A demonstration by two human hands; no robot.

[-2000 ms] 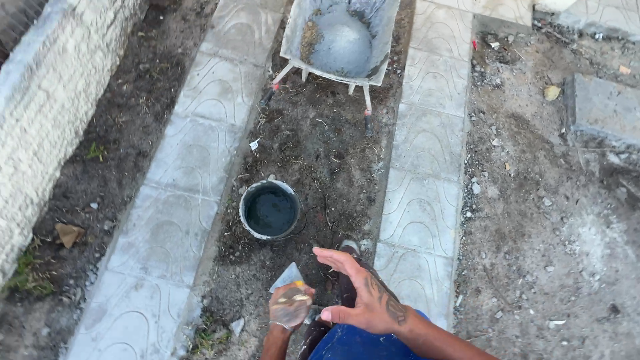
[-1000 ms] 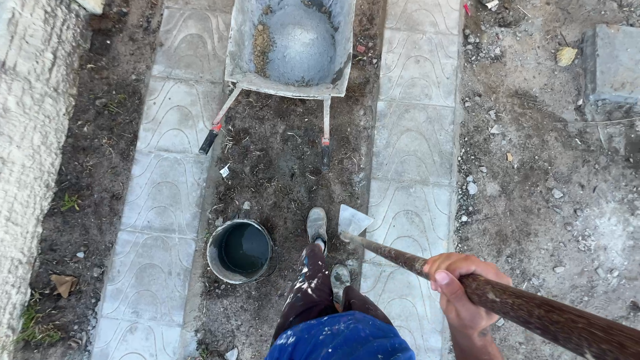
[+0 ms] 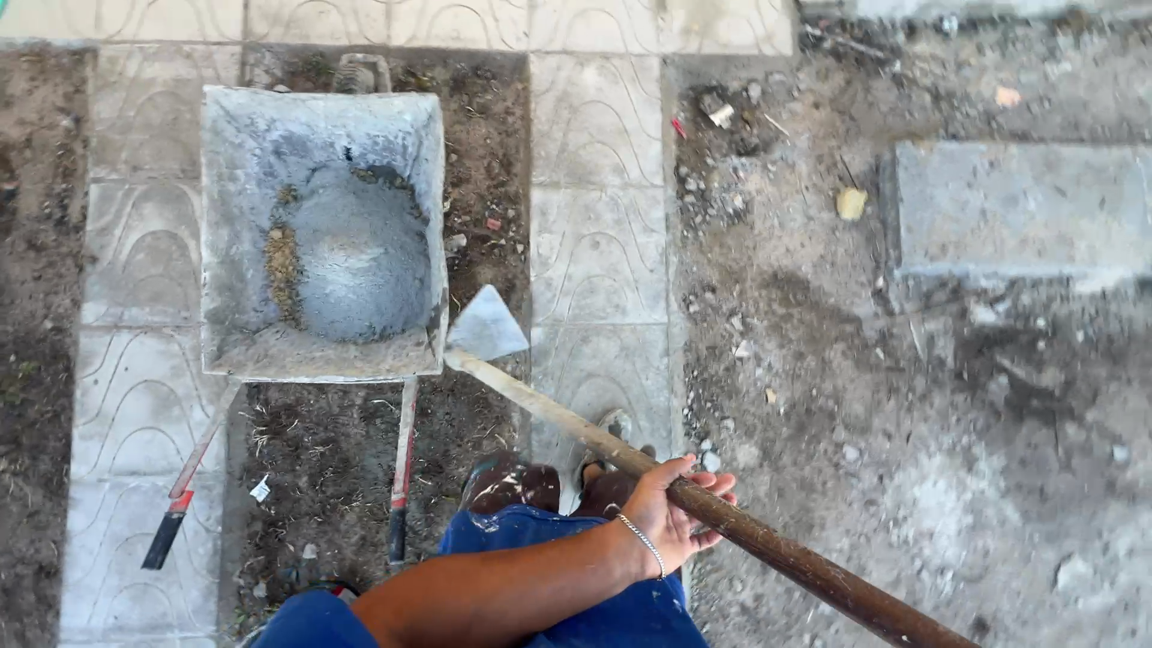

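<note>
My left hand (image 3: pixel 679 517), with a chain bracelet at the wrist, holds the wooden handle of a hoe (image 3: pixel 576 427). The handle lies across the palm, with the fingers partly spread beneath it. It slants from the wheelbarrow's near right corner down past the lower right edge. The pale, flat hoe blade (image 3: pixel 489 326) is just right of the metal wheelbarrow tray (image 3: pixel 220 225), outside it. Grey powdery material, likely cement, lies in the tray (image 3: pixel 360 256), with a strip of brown sand-like material (image 3: pixel 282 270) along its left side. My right hand is out of view.
Two wheelbarrow handles (image 3: pixel 168 531) (image 3: pixel 399 504) point toward me. Patterned paving slabs (image 3: pixel 598 256) run on both sides of a dirt strip, and a row (image 3: pixel 459 22) crosses the top. A concrete block (image 3: pixel 1021 211) lies at right amid rubble. My shoe (image 3: pixel 616 423) is on the slabs.
The hoe, held in my right hand one second ago, now has my left hand on its handle. Its blade is now beside the wheelbarrow tray. The view has shifted; the bucket has left it.
</note>
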